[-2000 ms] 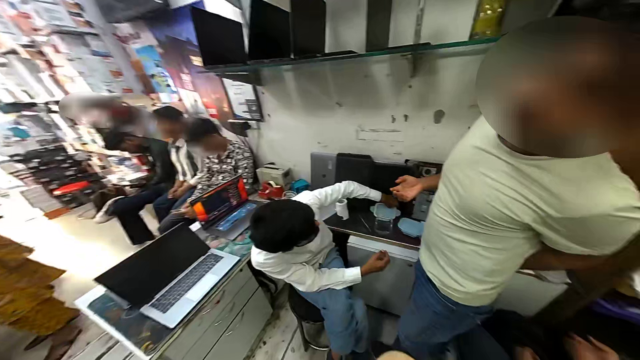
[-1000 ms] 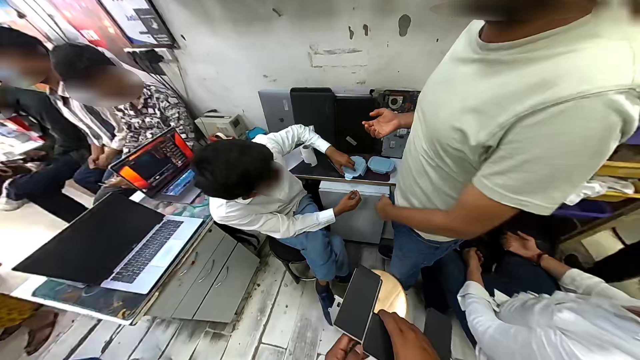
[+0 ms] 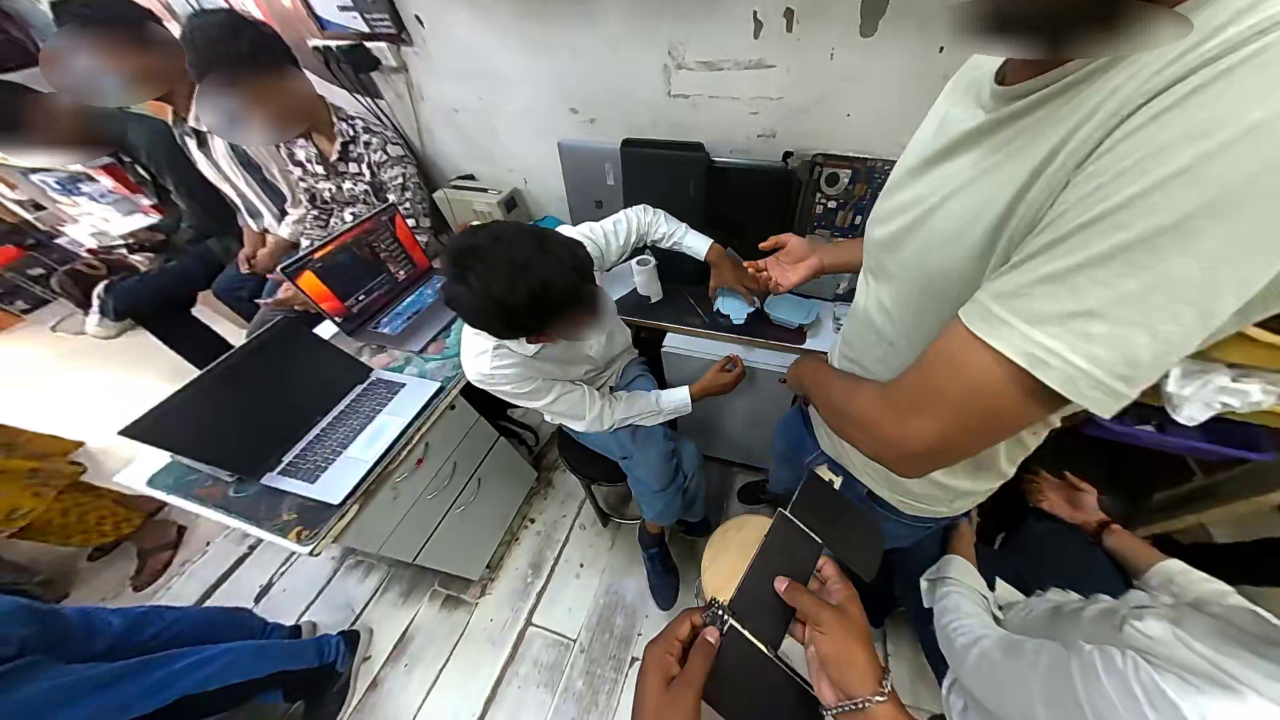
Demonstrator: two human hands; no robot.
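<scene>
At the bottom of the view my left hand pinches a small dark connector piece at the edge of a flat black panelled part, perhaps a laptop battery pack. My right hand, with a chain bracelet at its wrist, grips the same part from the right, thumb on its face. The part is made of several black panels joined at thin light seams; one panel reaches up and right. Behind it a round light wooden stool top shows in part.
An open silver laptop stands on a drawer desk at left, another laptop behind it. A seated person reaches to a blue container on the wall bench. A standing person and a seated person are close at right.
The view has turned downward. My two hands and the black part have come into view since the oldest frame. The panels are now spread further apart than one second ago.
</scene>
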